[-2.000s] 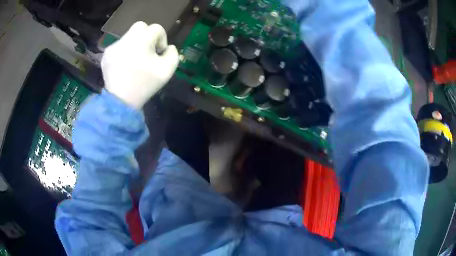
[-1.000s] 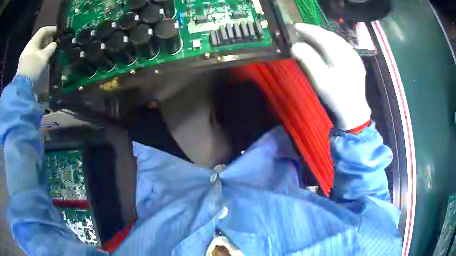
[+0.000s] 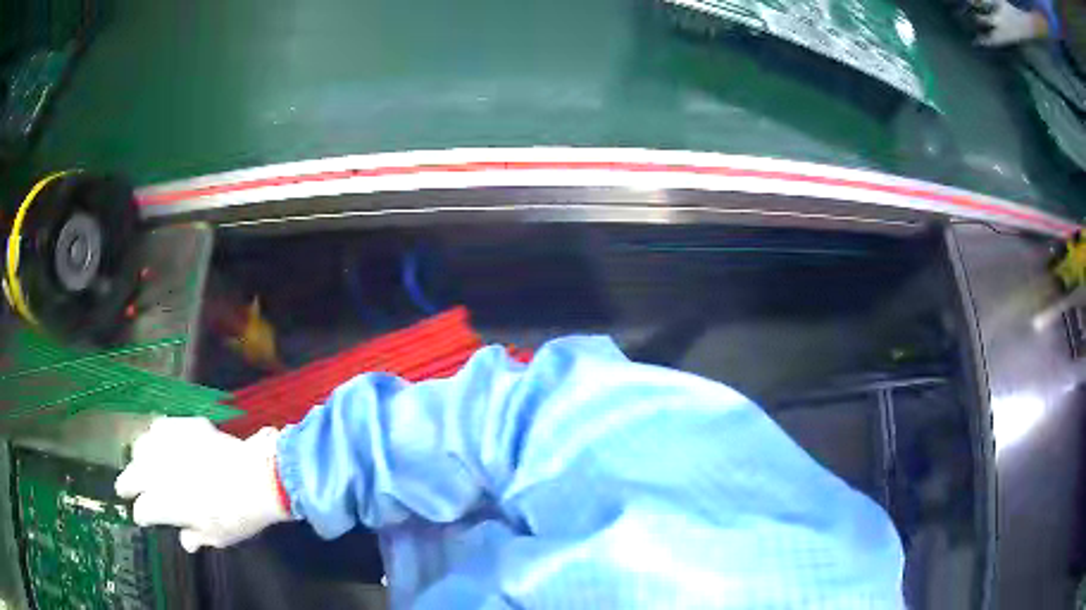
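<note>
My right hand (image 3: 205,481), in a white glove with a red cuff edge, is at the lower left, its sleeve reaching in from the right. Its fingers are bent over the edge of the black carrier around a green circuit board (image 3: 72,542). Only part of this board shows at the lower-left edge; the rest is cut off. My left hand is out of the picture.
Green strips (image 3: 131,384) and a black cylinder with a yellow band (image 3: 77,256) lie behind my hand. A red strip bundle (image 3: 357,363) is beside my sleeve. A green conveyor (image 3: 453,83) with a striped edge bears another board (image 3: 822,42). Another person's gloved hand (image 3: 1010,22) is top right.
The view has swung right, so the conveyor now spans the top and the board is mostly out at lower left. My left hand has left the picture; my right stays at the carrier's edge.
</note>
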